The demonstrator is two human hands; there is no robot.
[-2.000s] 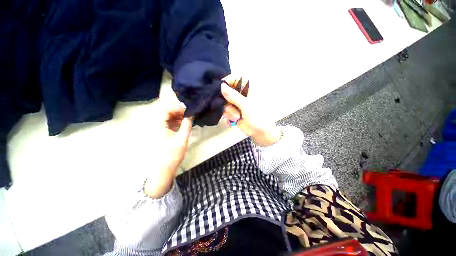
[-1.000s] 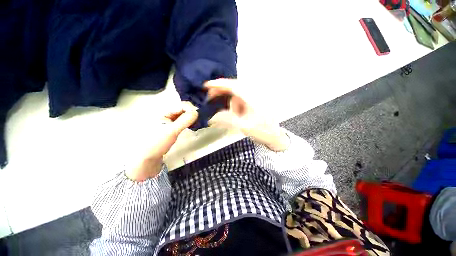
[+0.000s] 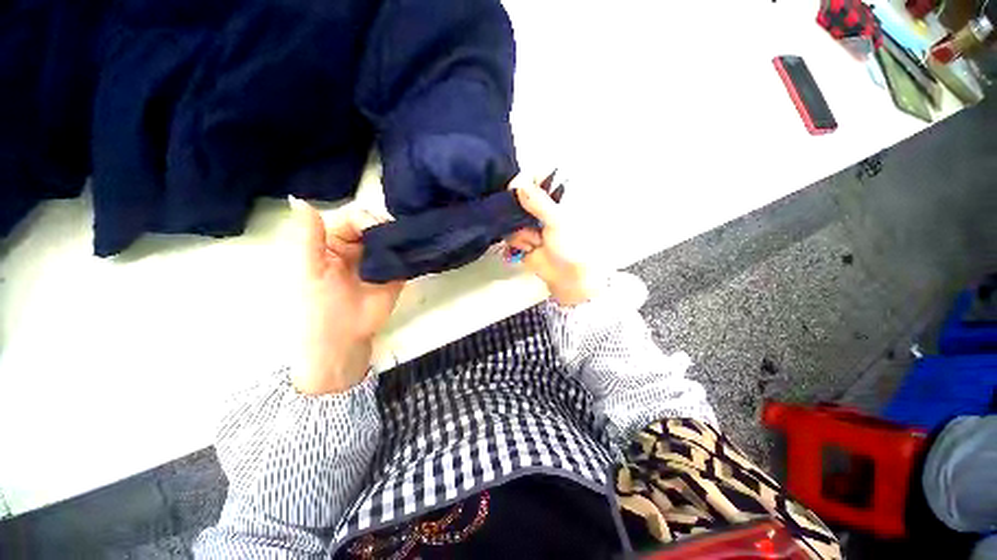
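Note:
A navy padded jacket [image 3: 230, 109] lies over the left part of the white table, its sleeve [image 3: 443, 98] hanging toward me. The cuff [image 3: 432, 238] is stretched flat and wide between my hands. My left hand [image 3: 348, 290] holds its left end, with fingers partly behind the cloth. My right hand [image 3: 543, 235] holds its right end. Dark pointed tips, perhaps of thread snips [image 3: 555, 186], stick out beyond my right fingers, and a small blue bit shows below them. The rest of that tool is hidden in the hand.
A phone [image 3: 805, 95] with a red-pink edge lies on the white table [image 3: 645, 120] at the right. A red-black checked cloth item [image 3: 847, 19] and mixed small tools lie at the far right corner. A red plastic stool [image 3: 847, 465] and blue items [image 3: 940, 377] stand right of my lap.
The cuff, earlier bunched between my fingers, is now spread wide. My left hand has opened out beside it, and my right hand has moved slightly right.

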